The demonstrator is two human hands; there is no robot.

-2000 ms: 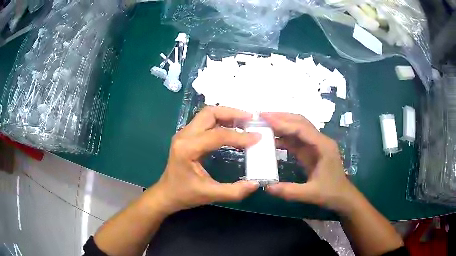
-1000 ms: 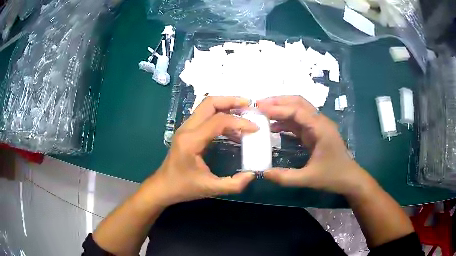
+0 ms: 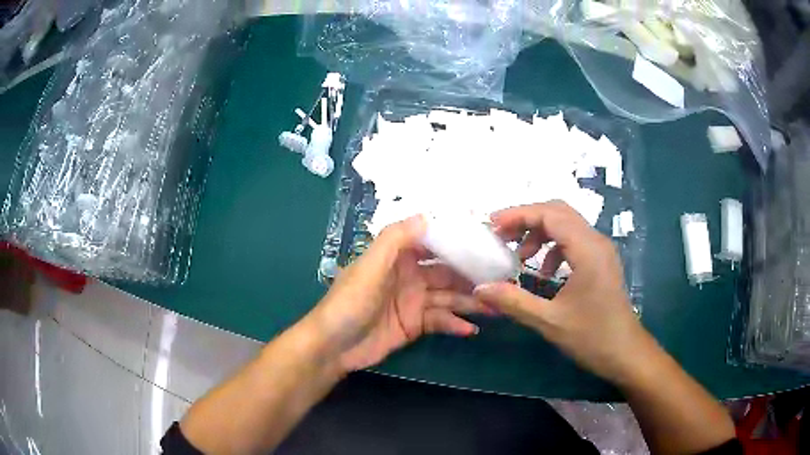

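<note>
A white oblong unit [image 3: 471,251] is held over the front part of the middle tray. It is tilted, its upper end to the left, and slightly blurred. My right hand [image 3: 568,284] grips its right side between thumb and fingers. My left hand [image 3: 377,298] is turned palm up under its left end, the thumb side against it and the other fingers spread below. A bright heap of small white pieces [image 3: 480,164] lies in the clear middle tray [image 3: 333,253]. The ends of the held unit are hard to make out.
The left clear tray [image 3: 98,169] holds many stemmed parts. A few loose stemmed parts [image 3: 315,142] lie beside it. Two white units [image 3: 697,247] and a small white block [image 3: 725,138] are at right, near stacked clear trays [image 3: 782,275]. Crumpled plastic bags [image 3: 426,44] lie behind.
The unit was upright between both hands and is now tilted with its top to the left. My left hand has rolled palm up and its fingers have opened.
</note>
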